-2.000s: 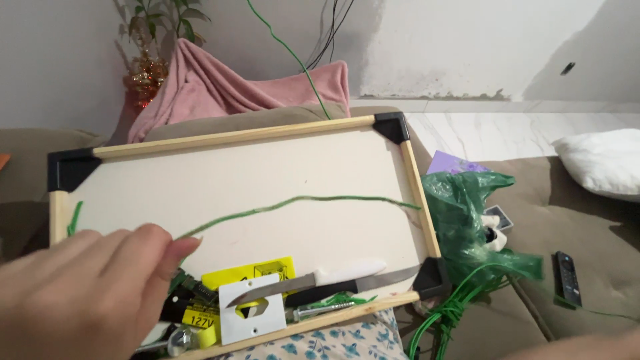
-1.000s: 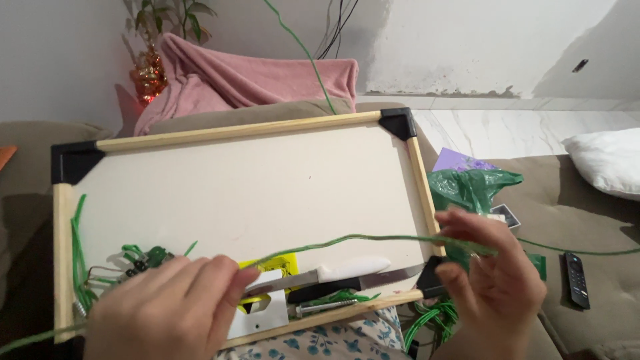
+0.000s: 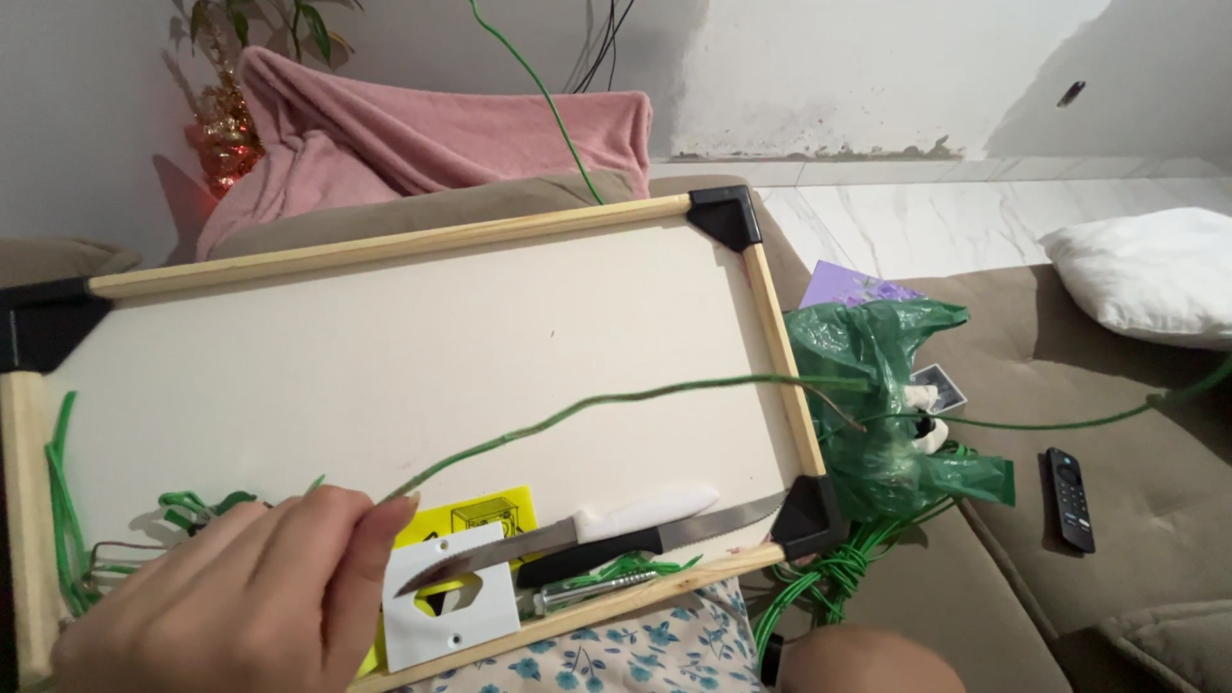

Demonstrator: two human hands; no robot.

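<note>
Between thumb and fingers, my left hand (image 3: pixel 241 587) grips a green insulated wire (image 3: pixel 587 397) over the lower left of the tray. The wire runs right past the tray's edge, where a thin bare-looking end shows beside a stretch of green sleeve. At the bottom edge, my right hand (image 3: pixel 861 659) is blurred and mostly cut off, its fingers hidden. Below the wire lie a white-handled knife (image 3: pixel 645 510), a black-handled knife (image 3: pixel 597 556), a white cover plate (image 3: pixel 457 616), a yellow printed card (image 3: pixel 515 500) and a metal-shafted tool (image 3: pixel 597 589). Green wire scraps (image 3: pixel 63 500) lie along the left side.
The wood-framed tray (image 3: pixel 414 245) has black corner pieces. To its right are a green plastic bag (image 3: pixel 866 356), a coil of green wire (image 3: pixel 828 577) and a remote control (image 3: pixel 1066 500) on the couch. Another green wire (image 3: pixel 1039 425) crosses the couch; a pink blanket (image 3: pixel 443 144) lies behind.
My right hand was at the wire over the tray's right side one second ago; it is now away from there, low at the bottom edge. My left hand keeps its grip on the wire.
</note>
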